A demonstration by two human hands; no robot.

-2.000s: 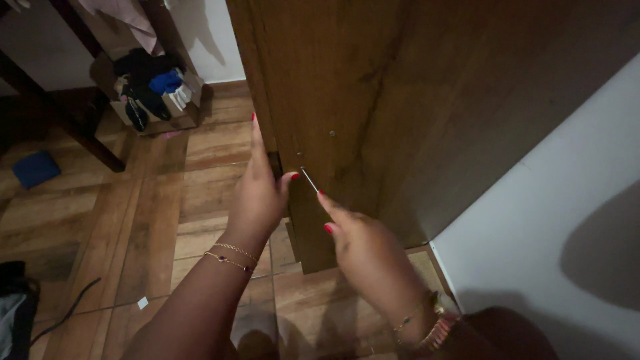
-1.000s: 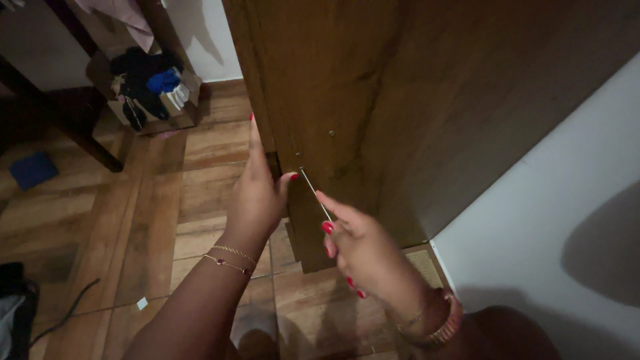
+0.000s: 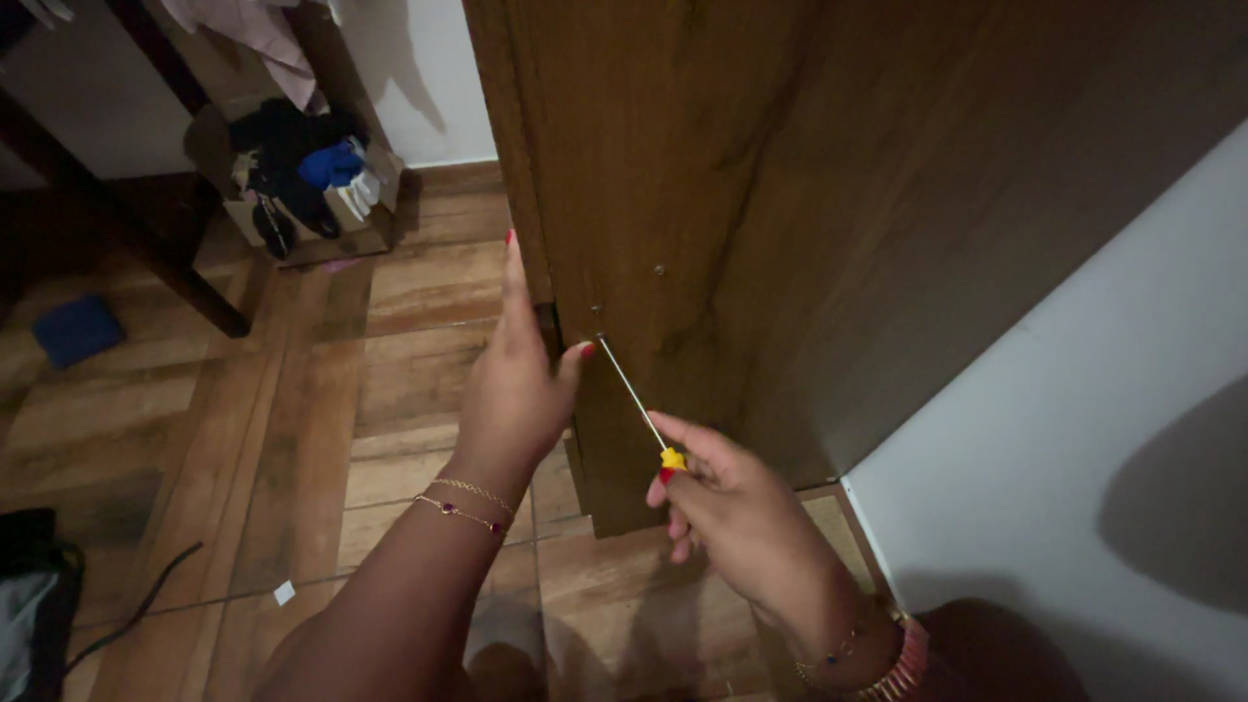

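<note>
A screwdriver with a thin metal shaft (image 3: 632,392) and a yellow handle is held in my right hand (image 3: 746,512). Its tip meets a screw (image 3: 601,336) near the left edge of a dark wooden furniture panel (image 3: 760,234). Two more small screws or fittings sit above, one at the upper left (image 3: 597,309) and one to the right (image 3: 660,270). My left hand (image 3: 517,390) lies flat along the panel's edge, fingers pointing up, its thumb close to the screwdriver tip. Most of the handle is hidden in my right hand.
A cardboard box of clothes (image 3: 336,244) stands by the wall at upper left, beside dark wooden legs (image 3: 171,258). A blue folded cloth or pad (image 3: 78,330), a black cord (image 3: 136,614) and a small white piece (image 3: 284,593) lie on the floor. A white wall (image 3: 1053,429) rises at right.
My right hand has moved down along the screwdriver, away from the tip, and the yellow part of the handle now shows. My left hand has stayed at the panel's edge.
</note>
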